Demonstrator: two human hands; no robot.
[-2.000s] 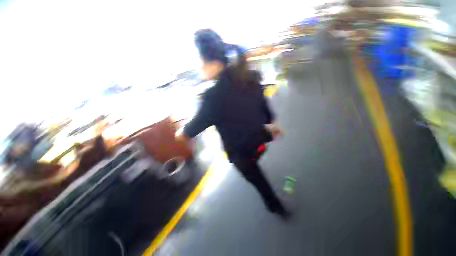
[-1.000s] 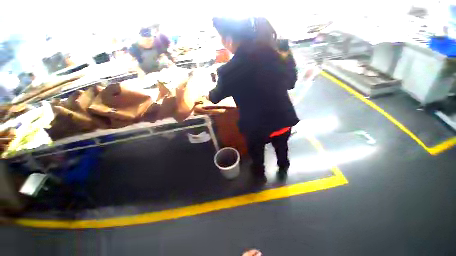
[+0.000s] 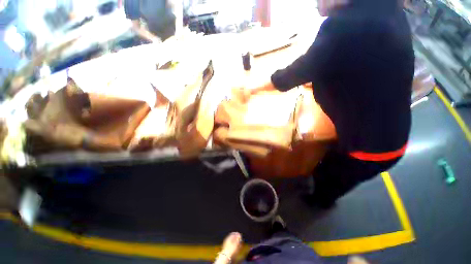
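Brown leather-like panels [image 3: 116,116] lie loose and folded on a long, bright table [image 3: 103,157] in front of me. More light brown panels [image 3: 261,116] lie stacked at its right end, some hanging over the edge. My left hand [image 3: 231,244] is low at the bottom centre, small and blurred, below the table and apart from the panels. I see nothing clear in it. Only a blurred bit of my right hand [image 3: 358,260] shows at the bottom edge; its fingers are cut off.
A person in dark clothes [image 3: 361,77] stands at the table's right end, an arm over the panels. A white bin [image 3: 259,200] stands on the floor by my foot. Yellow floor lines [image 3: 372,242] run across the front. A green object [image 3: 446,171] lies on the floor at right.
The table, panels and dark-clothed person are much closer and larger. The white bin is now just ahead of my foot. My left hand and part of my right have come into view at the bottom.
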